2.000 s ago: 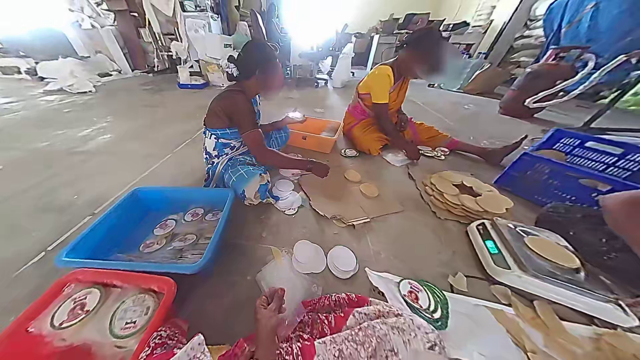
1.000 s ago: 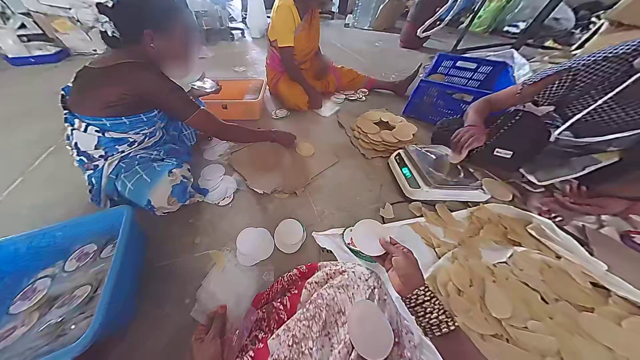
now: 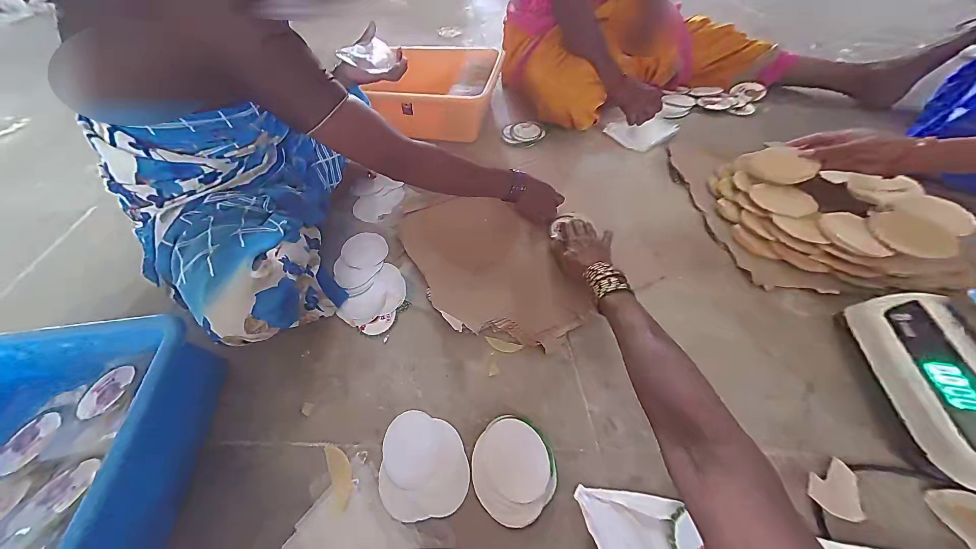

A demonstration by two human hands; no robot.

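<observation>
My right hand (image 3: 583,244), with gold bangles at the wrist, reaches far forward to the right edge of a flat brown cardboard sheet (image 3: 488,259). Its fingers lie over a small round printed disc (image 3: 568,223); whether they grip it is unclear. A co-worker's hand is just beyond, close to the same disc. Below my forearm's left side, two overlapping piles of white round discs (image 3: 423,465) and cream round discs (image 3: 515,469) lie on the floor. A clear plastic sheet (image 3: 354,507) is left of them. My left hand is out of view.
A blue tub (image 3: 171,381) holds packed discs at left. An orange crate (image 3: 435,114) stands between two seated co-workers. At right are a ring of flat tan rounds (image 3: 854,232), touched by another person's hand, and a digital scale (image 3: 892,366). White discs (image 3: 370,282) lie beside the nearer co-worker.
My right hand has moved forward from near my lap, where it held a white disc, to the cardboard. My left hand has left the view. The view has moved closer to the co-workers.
</observation>
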